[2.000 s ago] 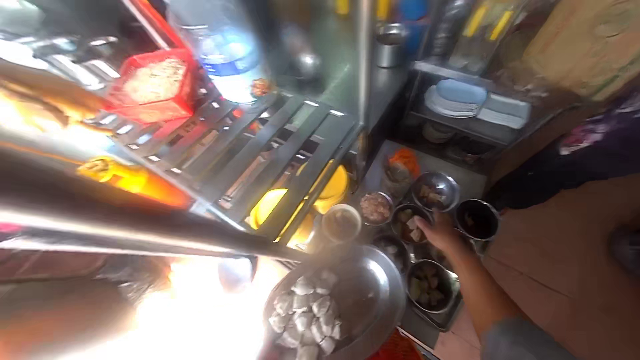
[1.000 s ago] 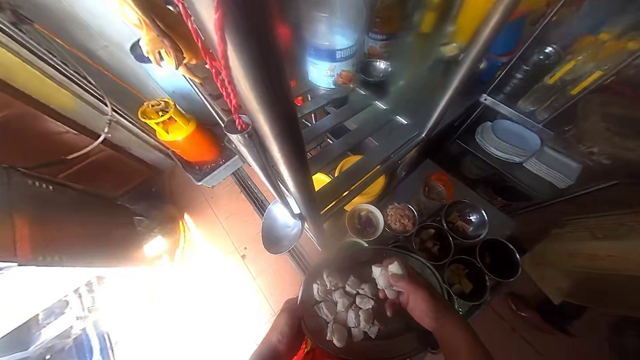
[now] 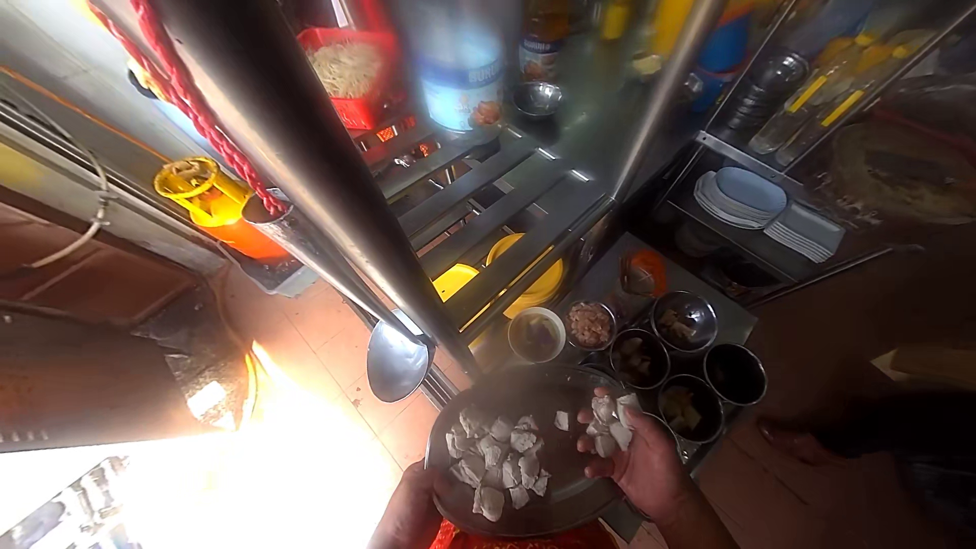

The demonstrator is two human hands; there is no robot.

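My left hand (image 3: 415,499) grips the near left rim of a round metal tray (image 3: 560,499). A pile of white food chunks (image 3: 499,457) lies on the tray's left half. Over its right side my right hand (image 3: 637,457) cups several more white chunks (image 3: 610,423) in its fingers, and one loose chunk (image 3: 562,420) is just left of the fingertips. Past the tray stand a bowl of pinkish pieces (image 3: 589,324), a pale bowl (image 3: 536,335) and several metal bowls of ingredients (image 3: 685,320).
Bright flame (image 3: 267,381) glares at the lower left. A metal ladle (image 3: 398,362) hangs beside a thick steel post (image 3: 320,152). An orange gas cylinder (image 3: 244,229) stands on the left, a slatted metal rack (image 3: 496,221) ahead. Stacked plates (image 3: 740,194) sit on a right shelf.
My right hand was at the metal bowls two seconds ago; it is now over the tray with white chunks in it. The view has swung to the left.
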